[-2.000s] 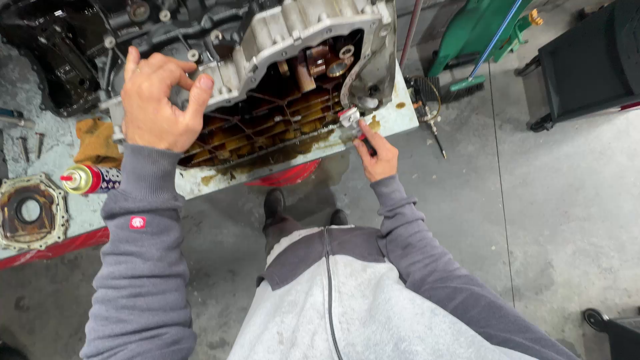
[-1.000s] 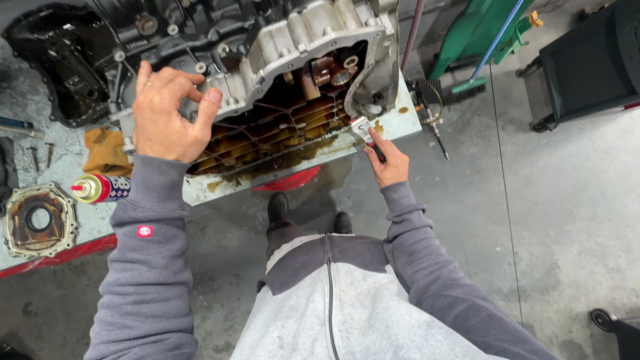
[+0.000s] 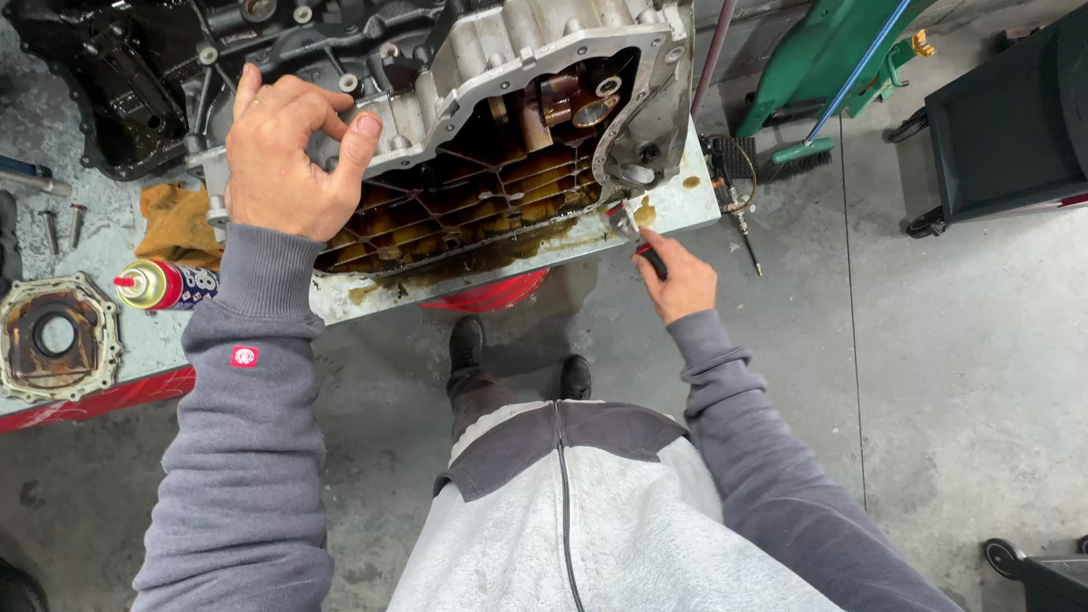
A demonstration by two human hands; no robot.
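An engine block (image 3: 510, 64) of cast metal lies on the workbench, its open underside facing me, brown with oil inside. My left hand (image 3: 293, 153) rests at the block's left part, thumb and fingers apart, holding nothing that I can see. In my right hand (image 3: 684, 276) is a small scraper (image 3: 650, 259) with a black and red handle. Its metal head is at the block's lower right corner, over the bench edge; whether it touches the block I cannot tell. Oil stains the bench edge (image 3: 459, 276) below the block.
Left on the bench are a spray can (image 3: 153, 285), an orange-brown cloth (image 3: 177, 225), two bolts (image 3: 76, 225), a round-holed metal cover (image 3: 59, 340) and a black oily cover (image 3: 127, 85). On the floor to the right stand a broom (image 3: 803, 151), a green piece of equipment (image 3: 790, 64) and a black cart (image 3: 1011, 127).
My right hand with the scraper has stayed near the block's lower right corner, shifting only slightly. The left hand remains at the block, its thumb and fingers apart.
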